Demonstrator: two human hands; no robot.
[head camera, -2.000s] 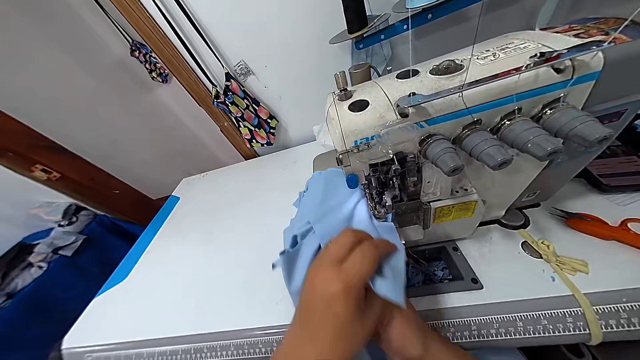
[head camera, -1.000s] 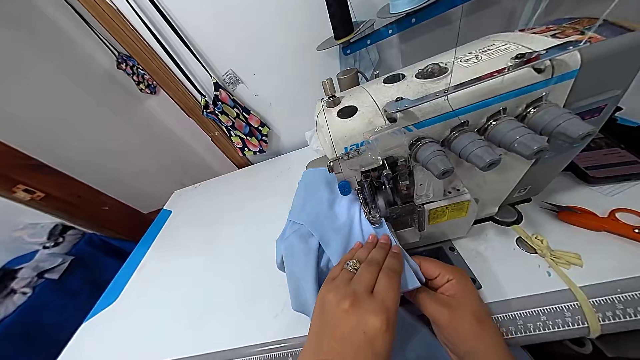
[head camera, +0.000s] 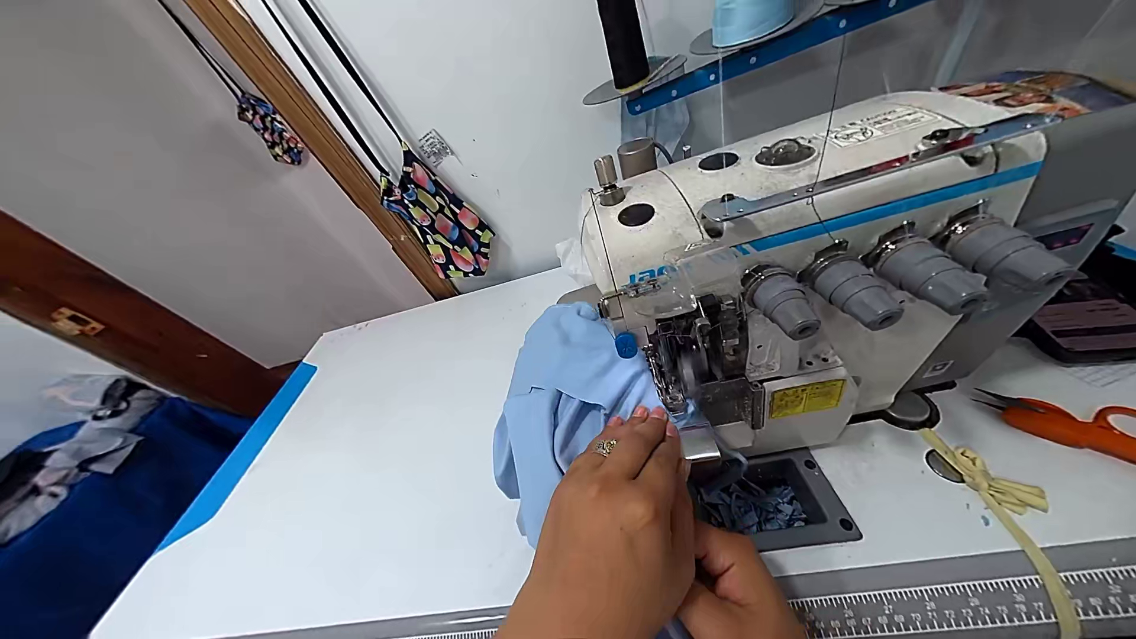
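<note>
Light blue fabric (head camera: 555, 399) lies bunched at the left of a white overlock sewing machine (head camera: 710, 204), its edge under the presser foot area by the needles. My left hand (head camera: 617, 524), with a ring on one finger, rests on the fabric with its fingertips just in front of the foot. Partly behind it, my right hand (head camera: 737, 586) is low at the front edge, its fingers curled near the fabric; what they hold is mostly hidden. Beside the hands, a scrap bin (head camera: 830, 524) set into the table holds blue trimmings.
Orange-handled scissors (head camera: 1056, 424) and a knotted yellow strip (head camera: 985, 484) lie on the right. A measuring tape (head camera: 941, 608) runs along the front edge of the white table (head camera: 382, 453). Thread cones, among them a black one (head camera: 624, 44), stand behind the machine. Small patterned pouches (head camera: 444, 217) hang at the wall.
The left hand has come down from a raised, blurred position onto the fabric by the foot. Since one second ago the fabric has bunched more, and the right hand is lower and more hidden.
</note>
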